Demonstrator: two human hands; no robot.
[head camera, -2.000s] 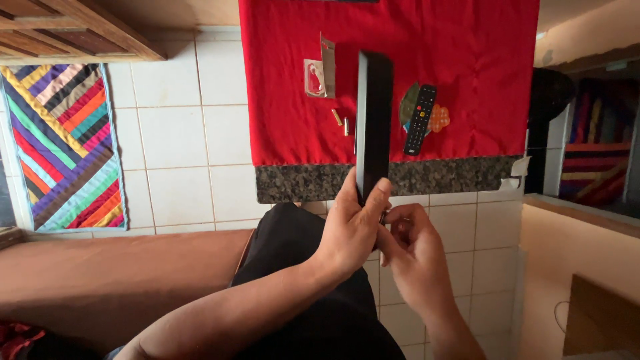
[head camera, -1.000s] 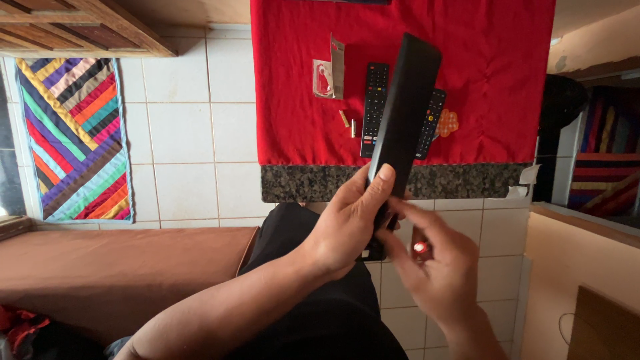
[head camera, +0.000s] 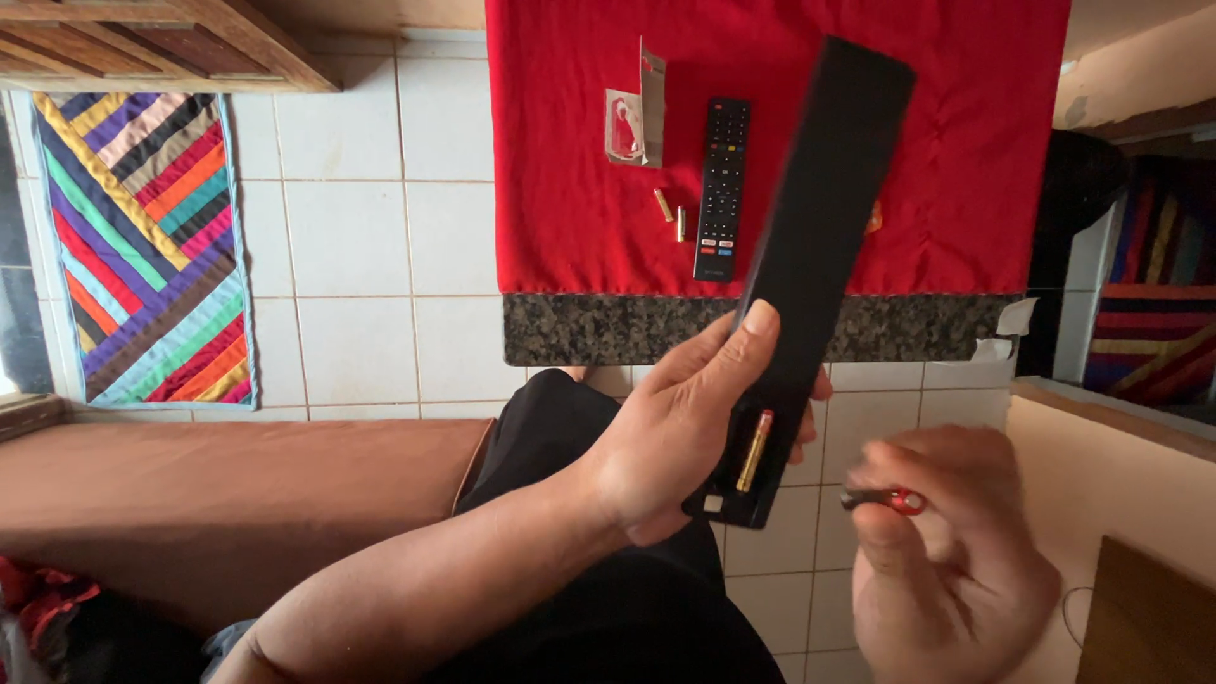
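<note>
My left hand (head camera: 698, 408) grips a long black remote control (head camera: 831, 180) near its lower end, back side toward me. Its battery compartment is uncovered, and one gold battery with a reddish end (head camera: 755, 451) lies inside it. Off to the right, my right hand (head camera: 950, 541), slightly blurred, pinches a small red and dark battery (head camera: 888, 499) between thumb and fingers. On the red cloth rest a second black remote (head camera: 722, 190), its buttons facing up, and two loose batteries, one gold (head camera: 663, 205) and one silvery (head camera: 681, 224).
An opened cardboard and plastic package (head camera: 636, 123) lies on the red tablecloth (head camera: 570, 237). The speckled stone table edge (head camera: 655, 332) faces me. A brown padded seat (head camera: 237, 513) is at the left, a striped mat (head camera: 152, 247) on the tiled floor. An orange item is partly hidden behind the held remote.
My right hand has moved away from the held remote to the right, with a battery in its fingers. The held remote has tilted, and its battery compartment now shows.
</note>
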